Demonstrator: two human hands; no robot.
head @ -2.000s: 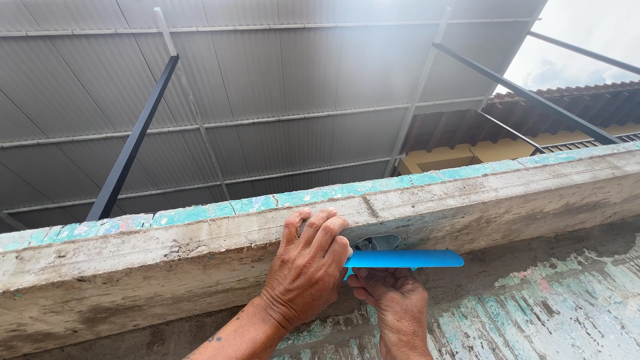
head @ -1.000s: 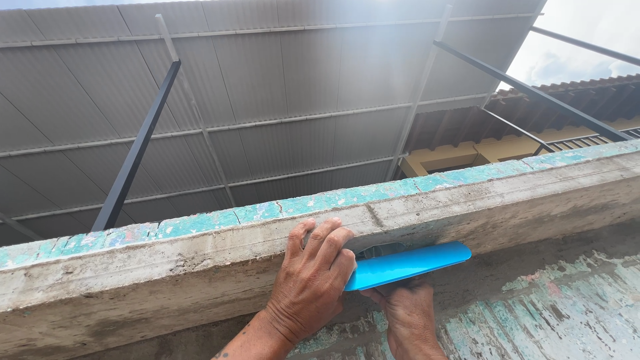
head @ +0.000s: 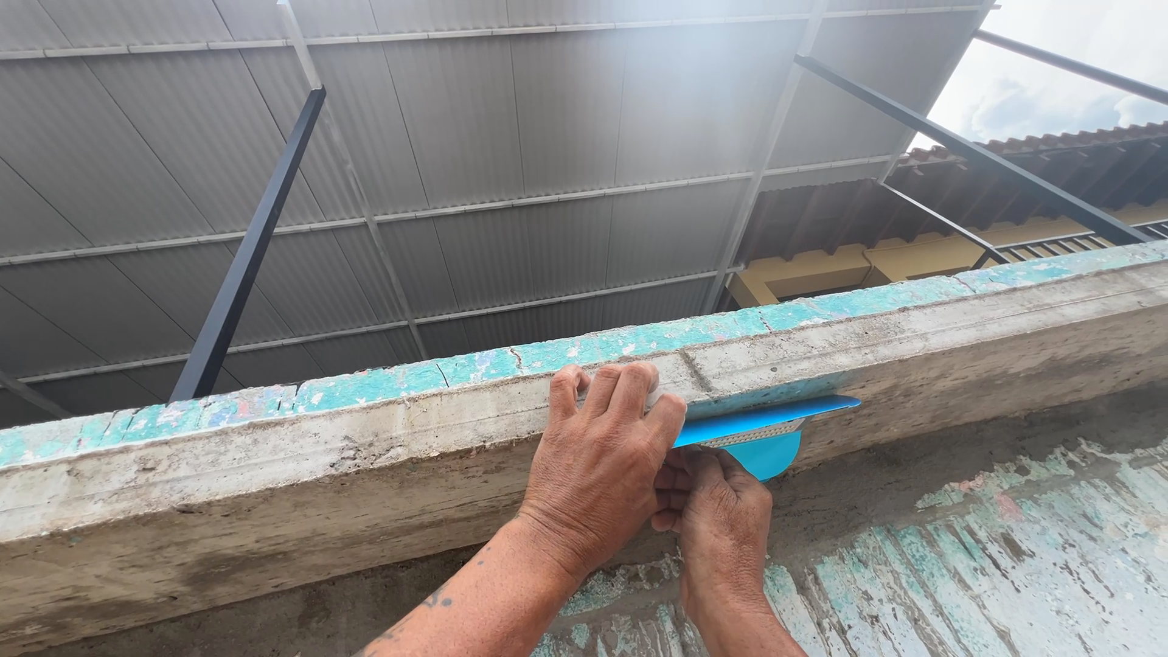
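Note:
A blue plastic piece with a long thin flange and a rounded lower part is up against the underside of the concrete ledge. A light perforated strip shows between its two blue parts. My left hand lies over the left end of the piece, its fingertips bent against the front of the ledge. Below and to the right, my right hand has curled fingers at the underside of the piece; the fingertips are partly hidden, and whatever they pinch cannot be made out.
Chipped turquoise paint covers the top edge of the ledge. Below it is a wall with flaking turquoise and white paint. Dark metal struts rise behind, under a corrugated metal roof. A yellow building stands at the right.
The blue piece has tilted: its broad blue face showed one second ago, and now its thin flange edge, perforated strip and lower part show. Both hands stay at it.

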